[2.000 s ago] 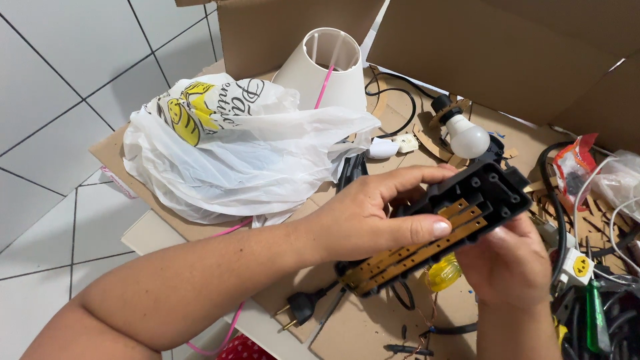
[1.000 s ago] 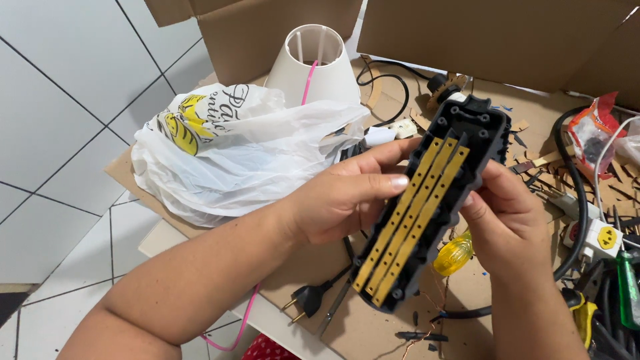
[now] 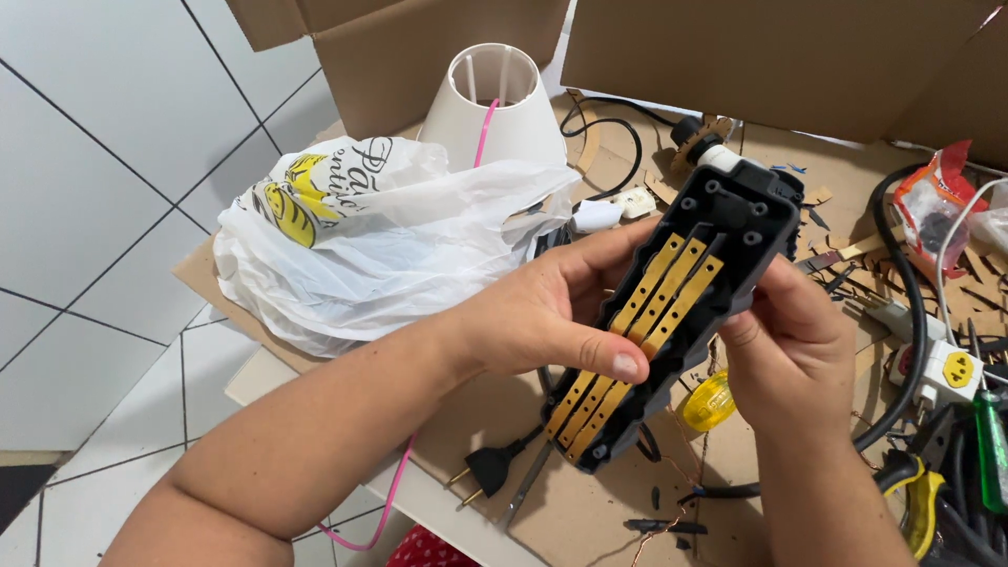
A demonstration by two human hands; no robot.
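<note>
Both my hands hold a black plastic power strip housing [image 3: 732, 228], its inner side facing up and tilted toward the camera. Several brass contact strips [image 3: 665, 295] lie lengthwise inside it. My left hand [image 3: 567, 315] grips the housing's left side, its thumb resting across the brass strips. My right hand [image 3: 791, 346] holds the right edge near the upper end. Below the housing are a yellow transparent screwdriver handle [image 3: 709, 400] and a black two-pin plug [image 3: 488, 470]. A metal shaft [image 3: 526, 484] lies beside the plug.
A white plastic bag [image 3: 378, 260] and a lampshade [image 3: 492, 118] stand at left and back. Cardboard walls [image 3: 732, 63] rise behind. At right lie black cable [image 3: 913, 315], a white adapter [image 3: 941, 374], yellow-handled pliers [image 3: 921, 504], a green screwdriver handle [image 3: 990, 449] and scraps.
The housing has turned from lying aslant to a steeper angle, with its inside facing the camera more. My left thumb has moved further over the brass strips since one second ago.
</note>
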